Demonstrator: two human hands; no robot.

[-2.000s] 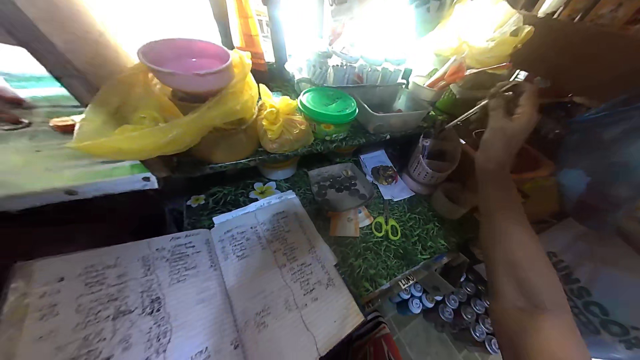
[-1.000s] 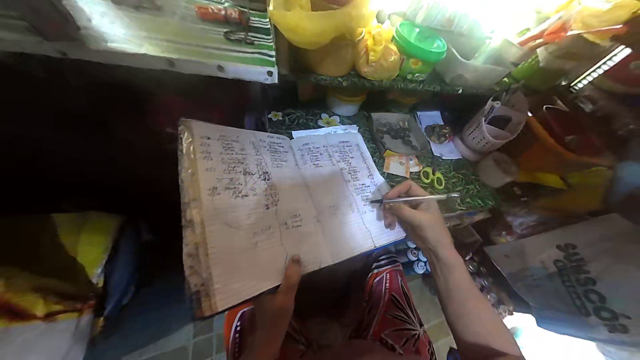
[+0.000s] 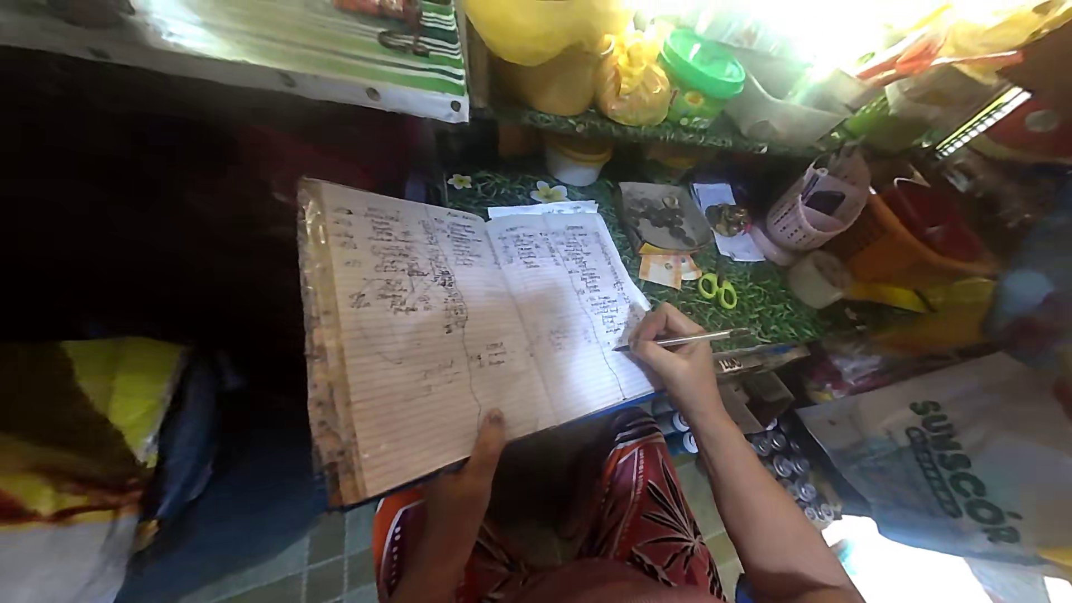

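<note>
A large open ruled notebook (image 3: 536, 335) with handwritten columns lies tilted above my lap, its far edge over the grass-patterned counter. My left hand (image 3: 477, 469) grips its near edge, the thumb on the left page and the fingers hidden underneath. In my right hand (image 3: 678, 347) is a pen (image 3: 708, 337), its tip at the right page near the right edge. Right of the notebook lie green-handled scissors (image 3: 718, 291), banknotes (image 3: 667, 270) and a tray of coins (image 3: 662, 219).
A pink plastic basket (image 3: 816, 205) and a roll of tape (image 3: 818, 279) stand at the counter's right. Behind, a shelf holds a green-lidded tub (image 3: 702, 75) and a yellow plastic bag (image 3: 634, 79). Cans (image 3: 791, 469) sit below, beside a large printed bag (image 3: 938, 452).
My right hand has come down from the upper right to the notebook page. The notebook is turned and held by my left hand, which was out of view two seconds ago. The view has shifted.
</note>
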